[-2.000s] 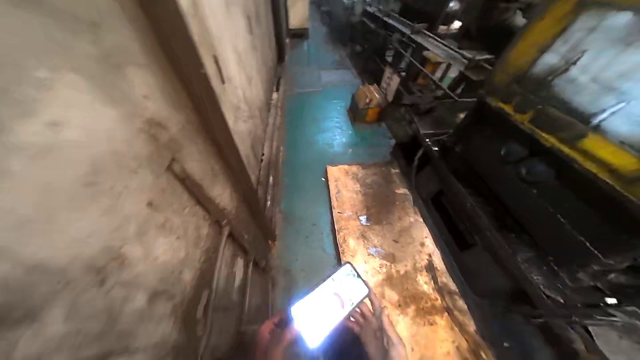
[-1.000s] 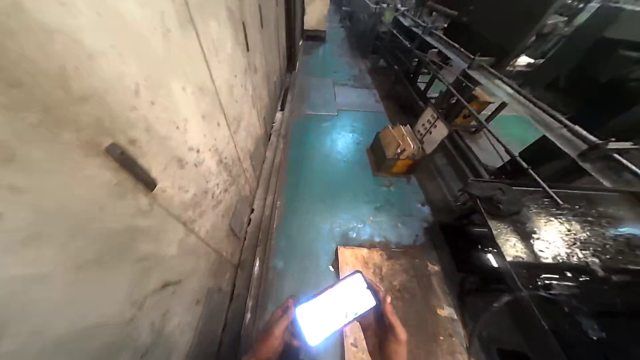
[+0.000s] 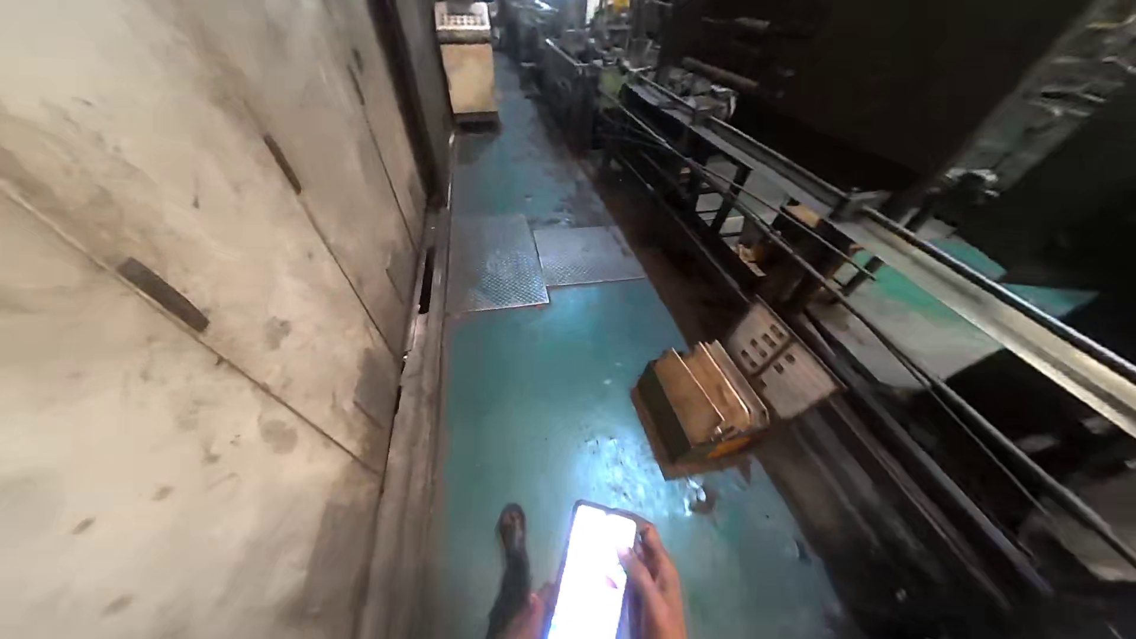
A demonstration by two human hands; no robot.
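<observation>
A smartphone (image 3: pixel 590 572) with a bright, washed-out screen is held upright at the bottom centre. My right hand (image 3: pixel 655 581) grips its right side, with the thumb over the screen's edge. At its lower left edge is my left hand (image 3: pixel 531 614), mostly cut off by the frame, its fingers against the phone. My foot (image 3: pixel 512 525) shows on the green floor to the left of the phone.
Grimy cabinet doors (image 3: pixel 222 266) line the left. Ahead, metal floor plates (image 3: pixel 497 262) cross the walkway. A box of boards (image 3: pixel 692 399) stands at right by a slotted panel (image 3: pixel 781 359) and railing (image 3: pixel 887 351). Farther off is a pale cabinet (image 3: pixel 469 75).
The view has moved forward along the walkway; the wooden board on the floor has left it and the box is nearer. The phone has turned from tilted sideways to upright, still held.
</observation>
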